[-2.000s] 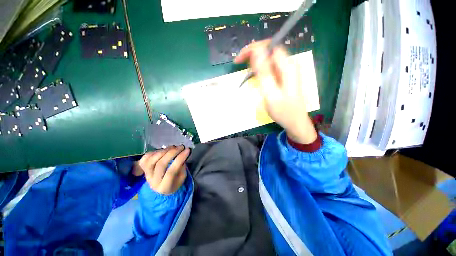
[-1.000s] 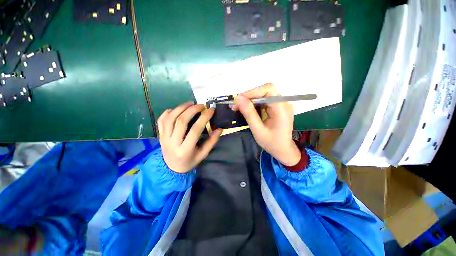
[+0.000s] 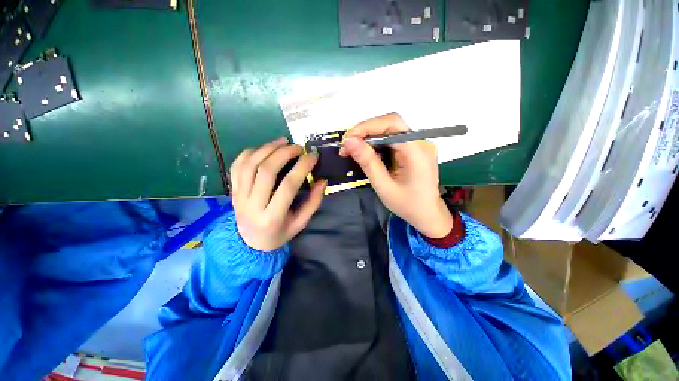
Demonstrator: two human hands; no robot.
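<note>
A black board (image 3: 335, 165) lies on the near edge of the white backing sheet (image 3: 454, 93), between my hands. My left hand (image 3: 269, 195) holds the board at its left side, fingers on its upper left corner and thumb at its lower edge. My right hand (image 3: 402, 167) grips grey tweezers (image 3: 424, 135), held nearly level, with the tip at the board's upper left corner beside my left fingertips. Whether a pad is at the tip is too small to tell. My right fingers cover the board's right part.
Two black boards (image 3: 390, 22) lie beyond the sheet. More loose boards (image 3: 49, 85) lie at the far left. A dark cord (image 3: 202, 89) crosses the green surface. Curved white sheets (image 3: 595, 134) stand at the right, above an open cardboard box (image 3: 595, 298). Blue clothing (image 3: 74, 260) shows at the left.
From two seconds ago, my left hand and the board moved right onto the sheet, and my right hand brought the tweezers down to it. Over the last second both hands barely moved; the view shifted slightly.
</note>
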